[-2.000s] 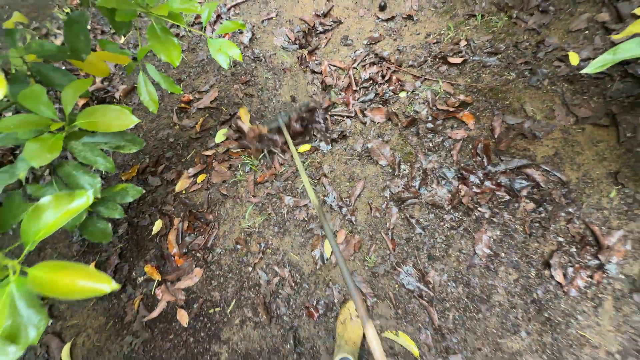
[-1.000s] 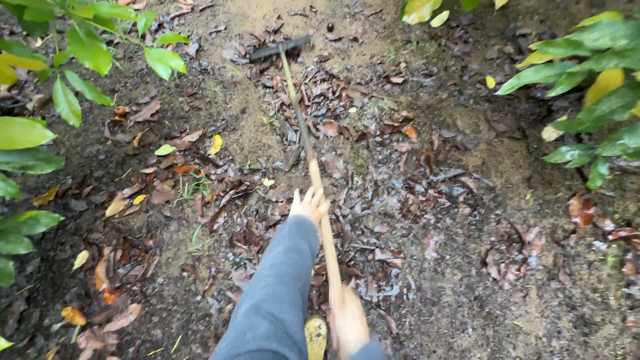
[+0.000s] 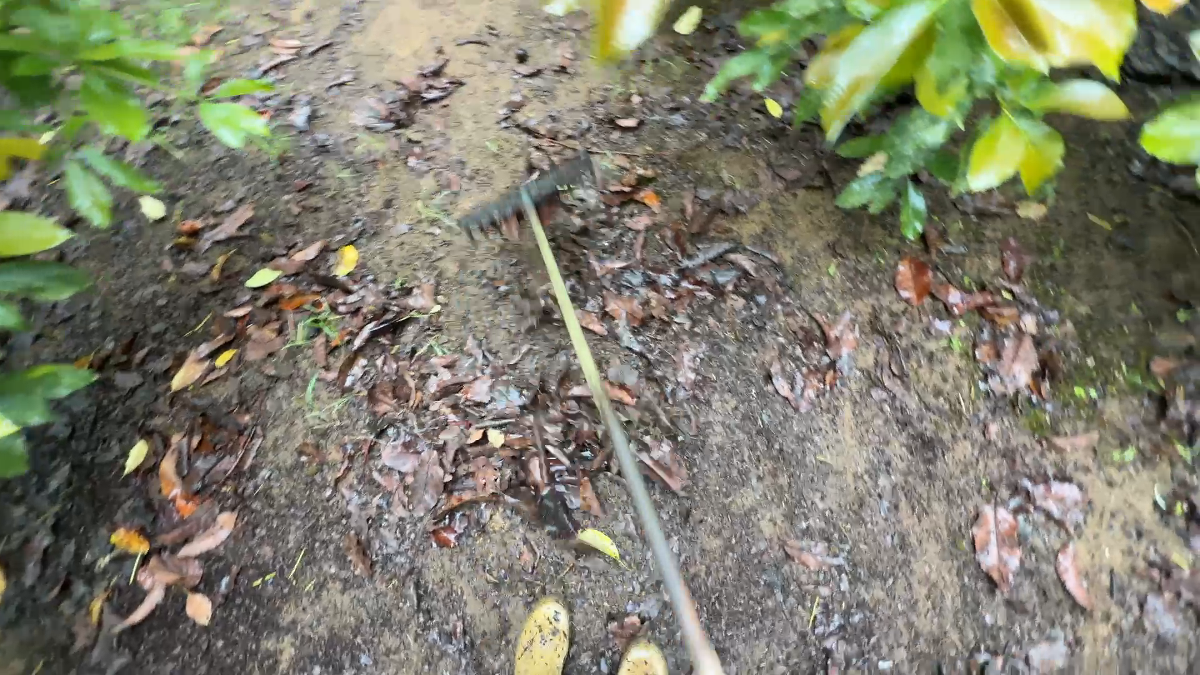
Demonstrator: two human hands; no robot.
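Observation:
A rake with a long pole handle (image 3: 614,427) reaches from the bottom edge, right of centre, up to its dark toothed head (image 3: 530,195). The head lies tilted across the soil at upper centre, its right end higher in view, beside brown fallen leaves (image 3: 647,305). More wet leaves (image 3: 469,459) lie scattered left of the handle. Neither my left hand nor my right hand shows; the handle's near end runs out of view at the bottom.
Yellow muddy boot tips (image 3: 543,637) show at the bottom edge. Leafy green branches (image 3: 42,281) hang in at the left, and green and yellow foliage (image 3: 937,94) at the upper right. Damp soil carries scattered leaves.
Both hands, on the handle one second ago, have left the view. The rake head has come closer over the leaves, and its handle slants more to the right. The view has shifted.

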